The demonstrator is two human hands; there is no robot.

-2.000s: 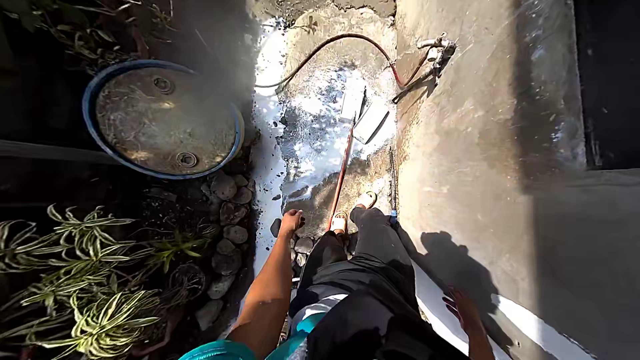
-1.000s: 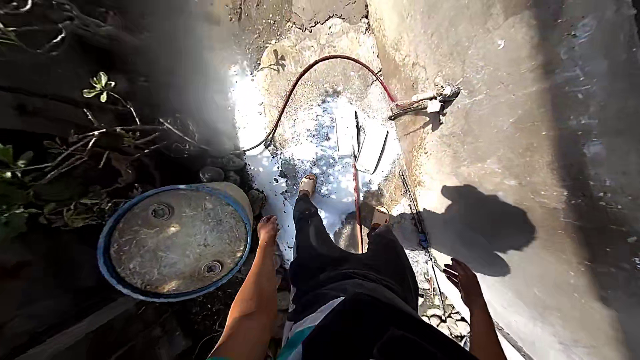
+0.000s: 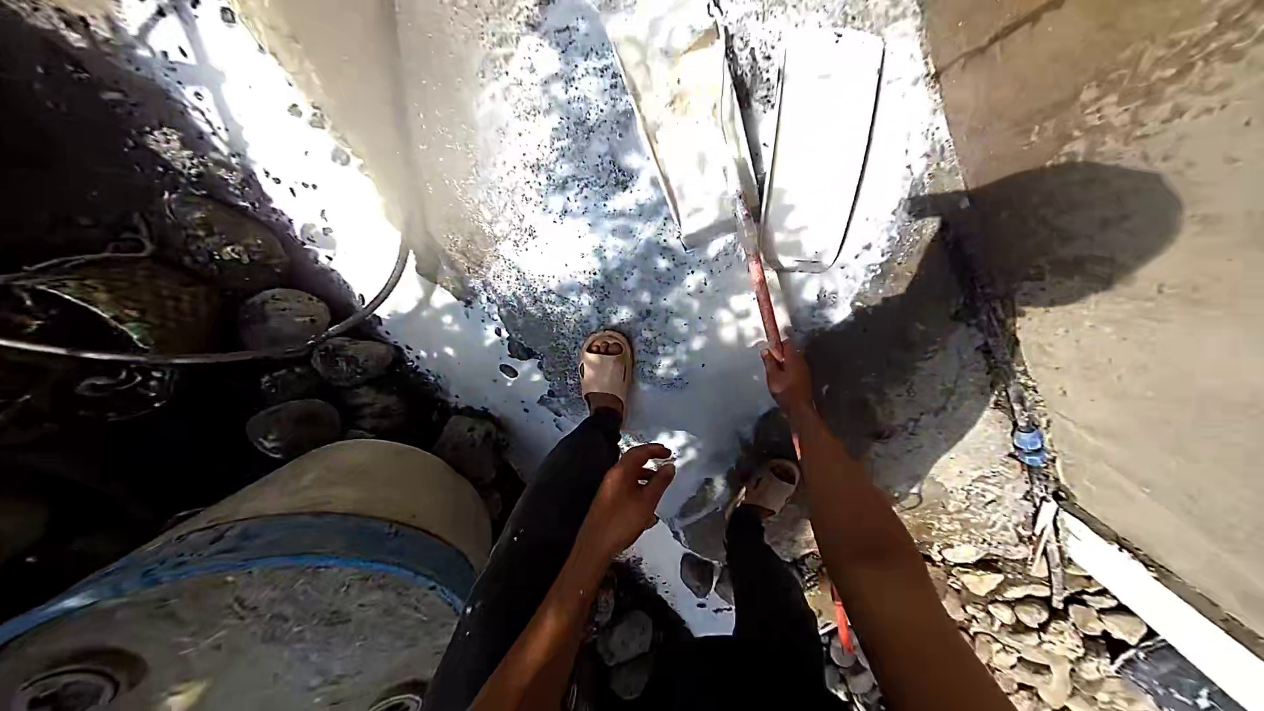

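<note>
My right hand [image 3: 787, 377] is closed around a long red handle [image 3: 765, 301], which runs up to a pale, flat tool head lying on the ground; glare hides its exact kind. Beside that head, to the right, lies a pale flat panel [image 3: 825, 148] with a dark edge. Lower and to the left, my left hand [image 3: 635, 491] hangs over my leg with bent, parted fingers and nothing in it. The red handle continues below my right forearm, partly hidden. My feet, in light sandals [image 3: 605, 365], stand on the wet, white-coated ground.
A drum with a blue rim [image 3: 326, 538] stands at the lower left, near rounded stones [image 3: 294, 428] and a thin hose [image 3: 227, 354]. A concrete wall [image 3: 1136, 395] rises on the right, with a pipe bearing a blue fitting [image 3: 1029, 446] along its foot. Loose stones [image 3: 1027, 612] lie below.
My right hand has gone from hanging free at the right to holding the red handle. The view has moved closer to the ground. My left hand remains empty.
</note>
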